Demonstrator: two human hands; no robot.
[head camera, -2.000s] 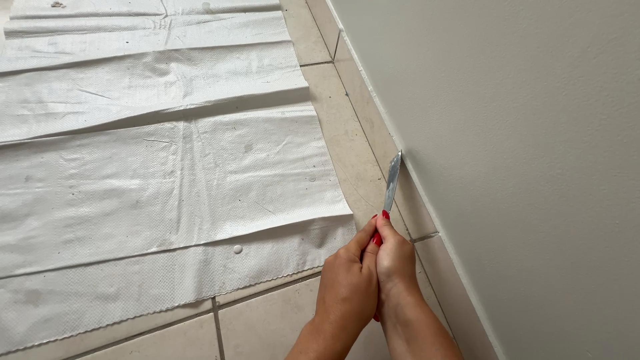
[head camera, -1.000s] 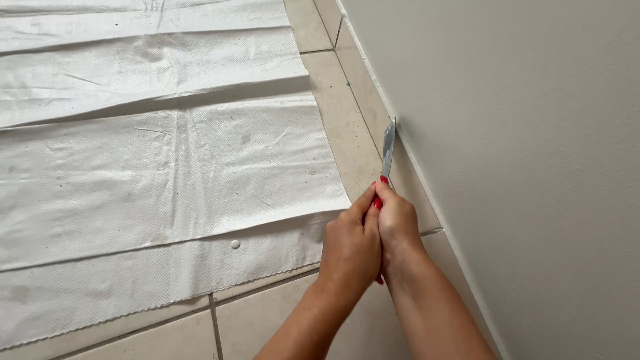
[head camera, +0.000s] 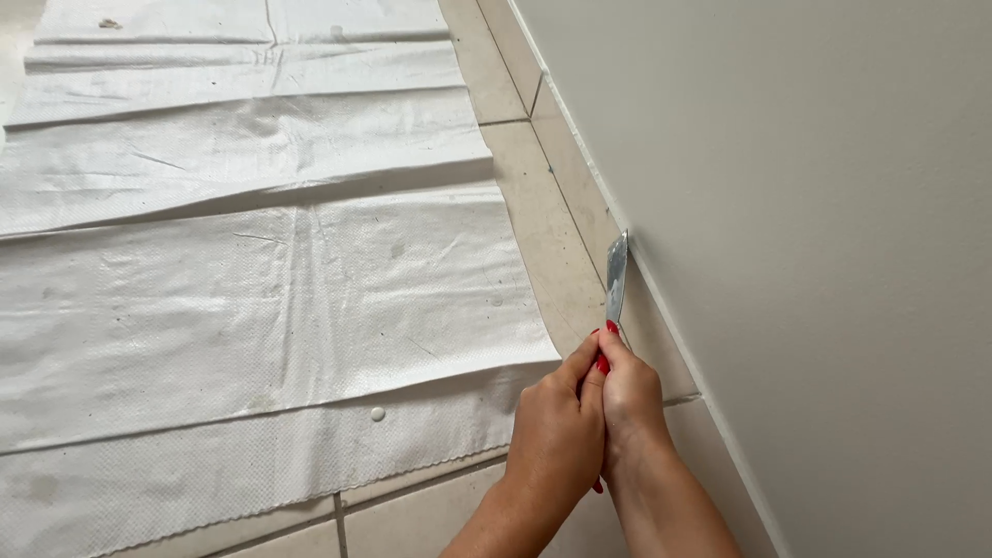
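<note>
Both hands are wrapped together around the handle of a putty knife (head camera: 616, 283), most of which the fingers hide. My left hand (head camera: 559, 418) lies against my right hand (head camera: 634, 395), on its left side. The narrow metal blade bears pale smears, and its tip meets the white joint line (head camera: 676, 337) between the top of the tiled skirting (head camera: 647, 325) and the grey painted wall (head camera: 814, 232). Red nail polish shows on the fingers near the base of the blade.
A creased white woven plastic sheet (head camera: 403, 294) covers much of the beige tiled floor (head camera: 535, 209) at the left. A small white round bit (head camera: 377, 415) rests on it near its lower edge. The wall rises along the right side.
Compared with one second ago, the hands and the blade tip sit farther back along the skirting, nearer to me. Both hands have kept hold of the knife. The view has shifted slightly.
</note>
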